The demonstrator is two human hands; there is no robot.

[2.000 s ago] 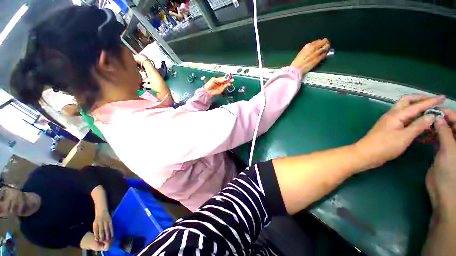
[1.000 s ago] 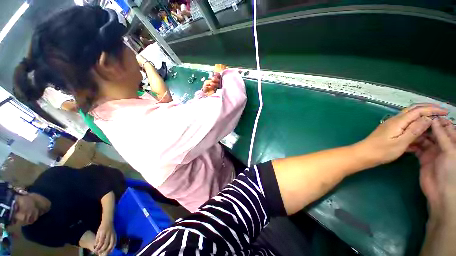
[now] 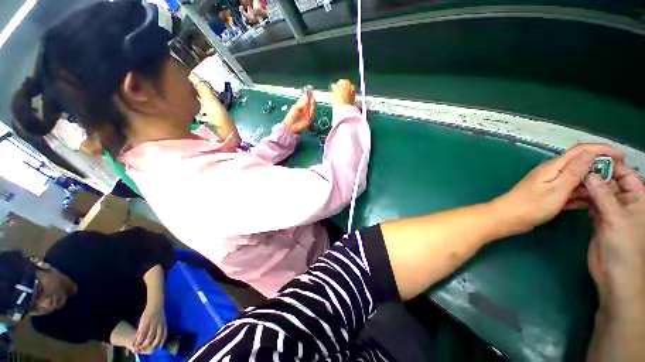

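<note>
A small square unit (image 3: 602,168) with a silver-white rim and a green face is held at the right side of the view, above the green ledge (image 3: 452,159). My left hand (image 3: 555,182) reaches in from the lower middle and grips its left side between the fingertips. My right hand (image 3: 617,212), partly cut off by the right edge, holds its lower and right side with thumb and fingers. The green face is turned up toward me. Fingers hide parts of the rim.
A pale rail (image 3: 467,124) runs between the ledge and the dark green belt (image 3: 495,81). A white cable (image 3: 362,71) hangs across the middle. A neighbour in pink (image 3: 233,191) works at left. Another person in black sits beside a blue crate (image 3: 201,293).
The unit, mostly hidden by my fingers before, now shows its green face. My hands have shifted slightly left. The neighbour's far hand has drawn back from the belt.
</note>
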